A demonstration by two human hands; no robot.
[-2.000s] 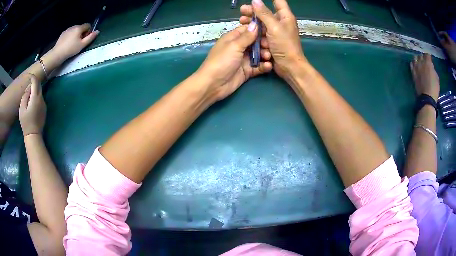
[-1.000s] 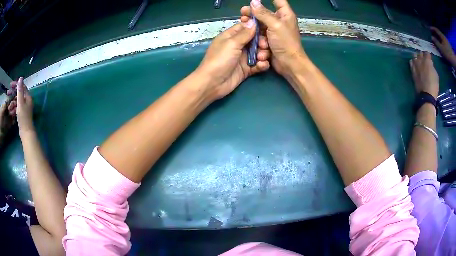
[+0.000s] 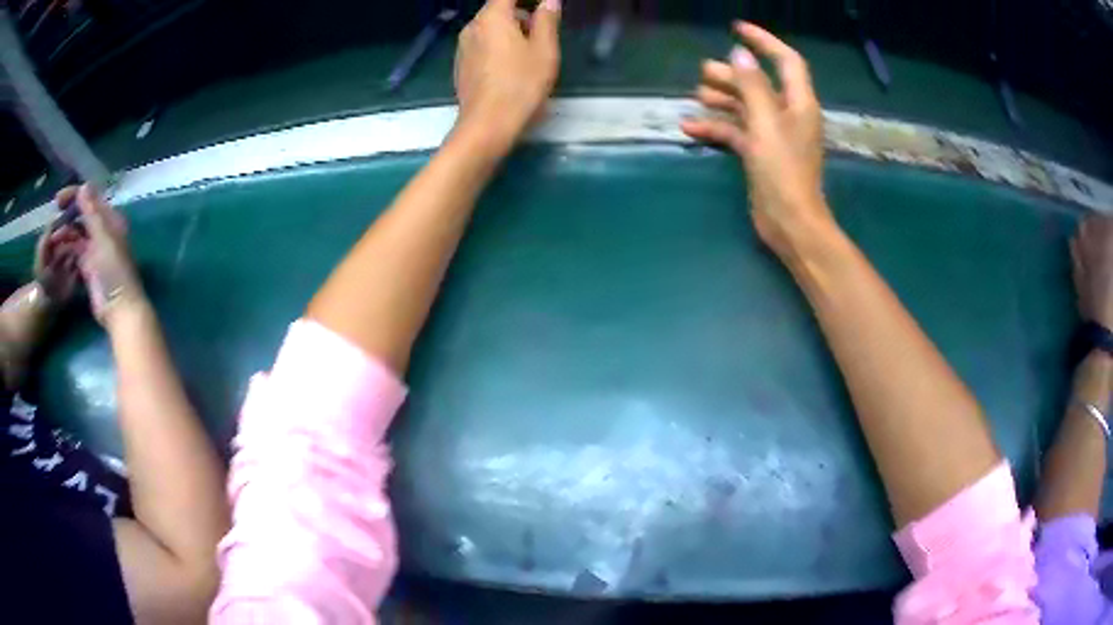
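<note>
My left hand (image 3: pixel 507 73) reaches over the pale rail (image 3: pixel 610 120) onto the dark green belt (image 3: pixel 659 61). Its fingertips are at the top edge of the picture and partly cut off, so I cannot tell whether they hold anything. My right hand (image 3: pixel 775 134) is at the rail, fingers apart and bent, with nothing seen in it. A blurred dark pen-like tube (image 3: pixel 607 37) lies on the belt between my hands. Another dark tube (image 3: pixel 419 53) lies left of my left hand, and a third (image 3: pixel 876 61) lies right of my right hand.
The glossy green bench top (image 3: pixel 635 305) lies under my forearms. A neighbour's hands (image 3: pixel 92 244) are close together at the left, around a small dark thing. A neighbour's forearm (image 3: pixel 1080 440) with a dark wristband and bracelet is at the right edge.
My hands have parted. The left moved left and up over the belt, and the right moved right and opened. The tube they held is no longer seen between them. The view has shifted.
</note>
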